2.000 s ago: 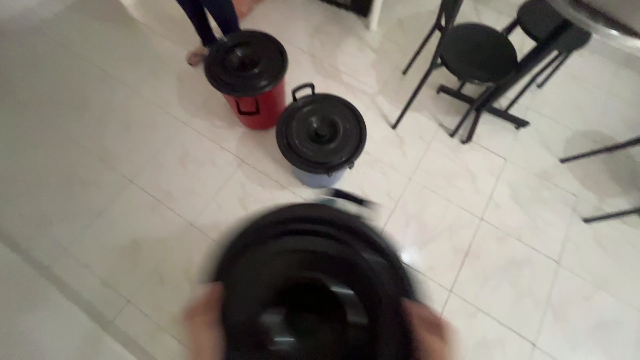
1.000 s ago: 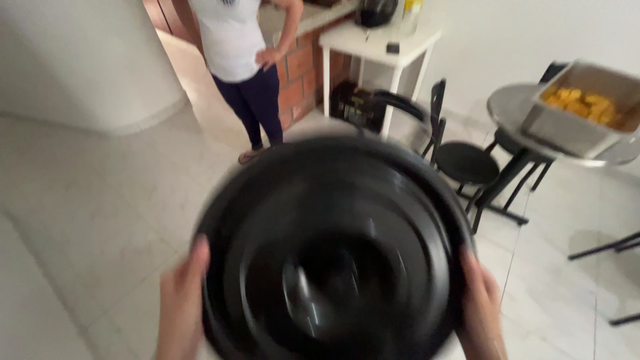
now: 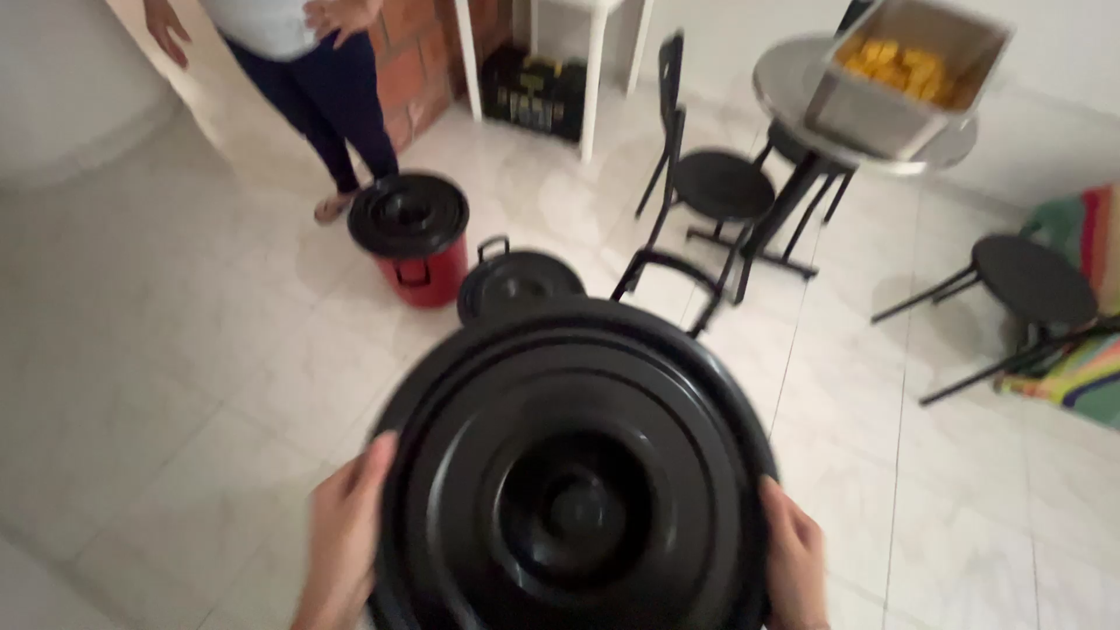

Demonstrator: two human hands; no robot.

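A round black plastic lid [image 3: 577, 385] with raised rings fills the lower middle of the head view. My left hand [image 3: 346, 529] grips its left rim and my right hand [image 3: 794, 551] grips the right rim. Whether a bucket hangs beneath the lid cannot be seen. Beyond it on the floor stands a red plastic bucket [image 3: 429, 276] with a black lid and black side handle. To the right of that bucket, another black-lidded container [image 3: 516, 276] is partly hidden behind the lid I hold.
A person [image 3: 306, 79] stands behind the red bucket. At the right are black chairs [image 3: 722, 184] and a round metal table [image 3: 787, 79] bearing a metal tray [image 3: 875, 122] of yellow-orange pieces. A white table [image 3: 591, 87] stands over a dark crate [image 3: 534, 96].
The view has tilted up, then partly back down. Both hands stay on the lid's rim. The person's hand, on the hip one second ago, is now in front of the waist.
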